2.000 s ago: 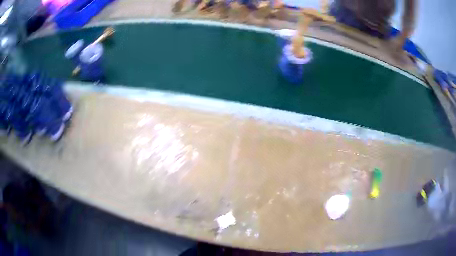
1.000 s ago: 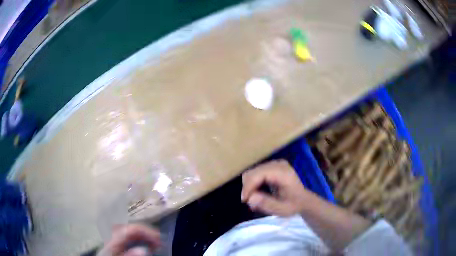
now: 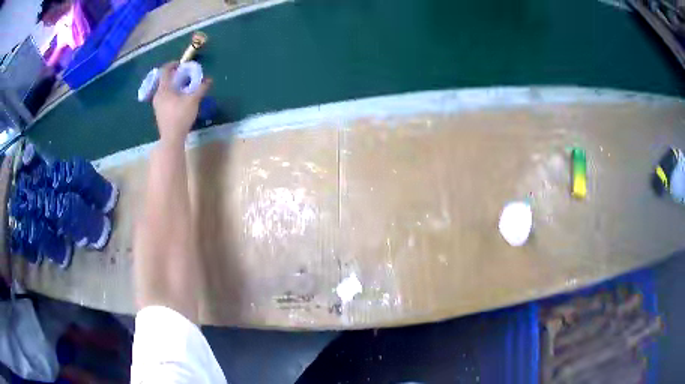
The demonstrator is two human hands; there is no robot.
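My left hand (image 3: 176, 105) reaches forward over the near side of the green belt at the upper left. Its fingers are around a pair of small blue boots with pale fluffy cuffs (image 3: 188, 77); the hand hides much of the boots. A knobbly wooden piece (image 3: 194, 46) shows just beyond the cuffs; its lower end is hidden. My right hand is not in view.
Blue boots (image 3: 82, 206) stand grouped at the bench's left. A white glue bottle (image 3: 516, 223), green-yellow stick (image 3: 578, 172) and black-yellow item (image 3: 665, 172) lie at the right. A white scrap (image 3: 348, 288) lies near the front edge. A blue crate (image 3: 526, 341) holds wooden pieces, lower right.
The view has swung back left from the crate side. My left hand has moved from the bench's front edge to the boots on the belt. My right hand has left view.
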